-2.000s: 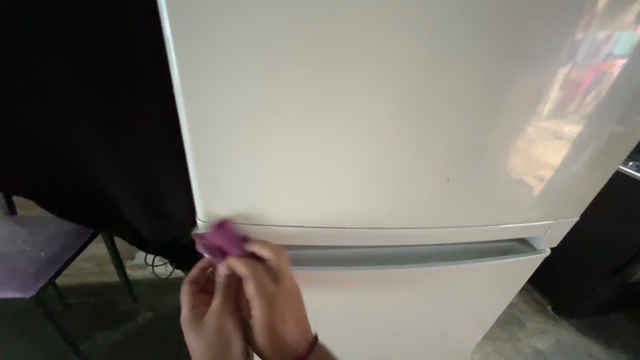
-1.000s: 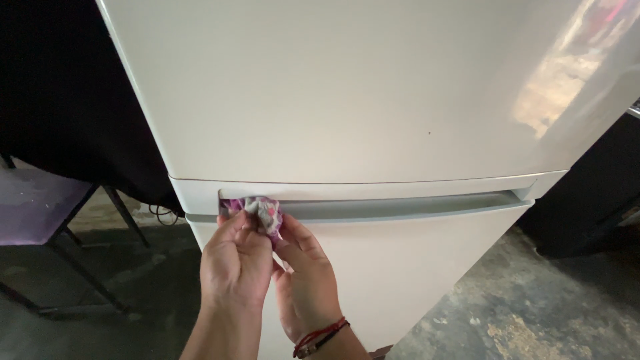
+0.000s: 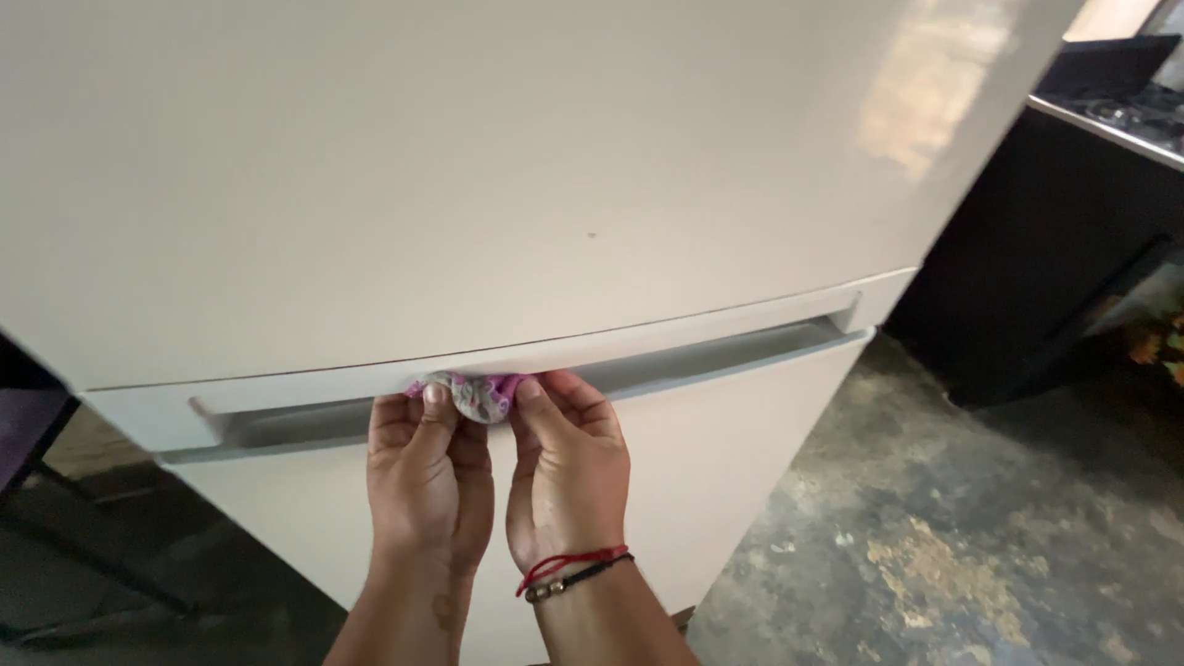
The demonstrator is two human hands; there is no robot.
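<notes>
A small crumpled cloth, purple and grey with a pattern, is pinched between my two hands at the recessed handle of a white refrigerator. My left hand grips its left end between thumb and fingers. On the cloth's right end my right hand has its thumb and fingertips, with red and black bracelets at the wrist. Both palms face up, and some fingertips are hidden inside the handle recess or behind the cloth.
To the right stands a black cabinet or stove with a metal-edged top. Stained concrete floor lies below it. At the left edge are a purple seat and dark metal legs. A small dark mark shows on the upper door.
My hands and the cloth have moved right along the handle recess from its left end. The cloth is now stretched between both hands. The view has shifted closer and to the right.
</notes>
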